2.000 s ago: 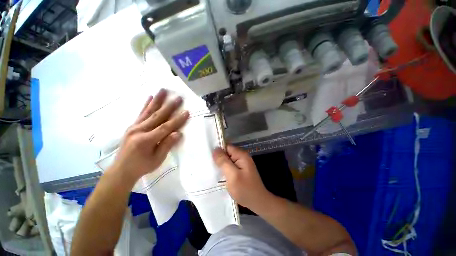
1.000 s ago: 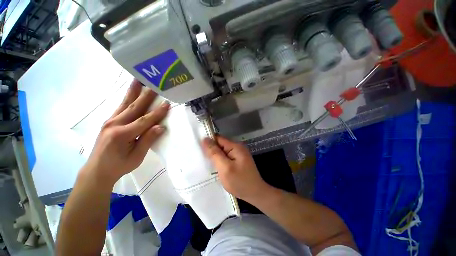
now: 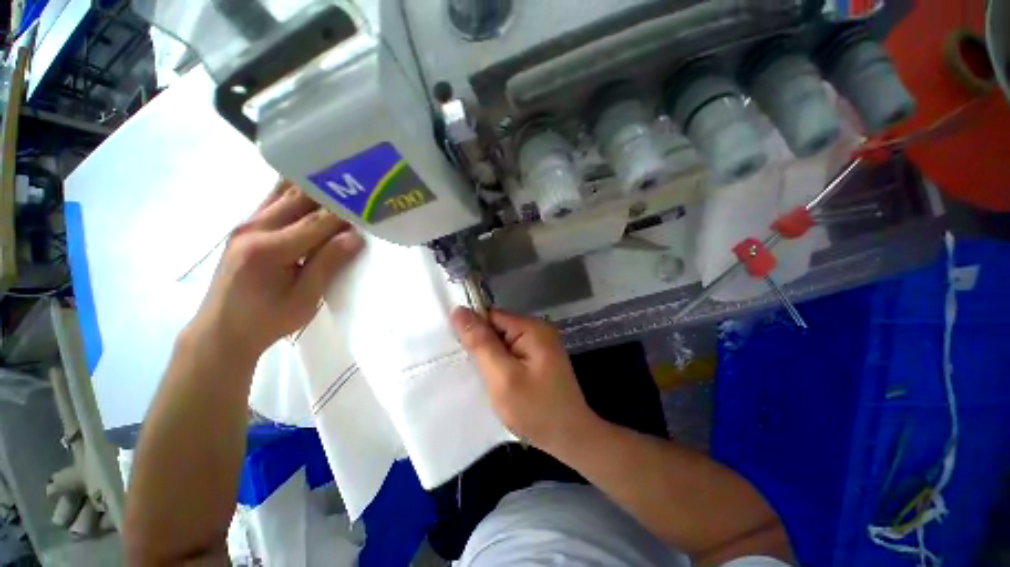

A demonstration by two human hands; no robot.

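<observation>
A white garment panel (image 3: 410,321) with dark stitch lines lies under the head of the overlock machine (image 3: 366,133) and hangs over the table's front edge. My left hand (image 3: 282,260) lies on the cloth left of the machine head, its fingertips partly hidden beside the head. My right hand (image 3: 521,360) pinches the panel's right edge between thumb and fingers, just in front of the presser foot (image 3: 452,257). The needle is too small to make out.
Grey tension knobs (image 3: 631,150) line the machine front. A red-clipped metal rod (image 3: 755,257) juts out right of the needle area. An orange-red cone (image 3: 952,122) stands at the right. Blue crates (image 3: 797,421) are at lower right, with white tape over them. A grey bin (image 3: 94,443) is left.
The panel has moved up into the machine, and less of it hangs in front. My left hand has moved up and left with it. My right hand stays at the panel's edge.
</observation>
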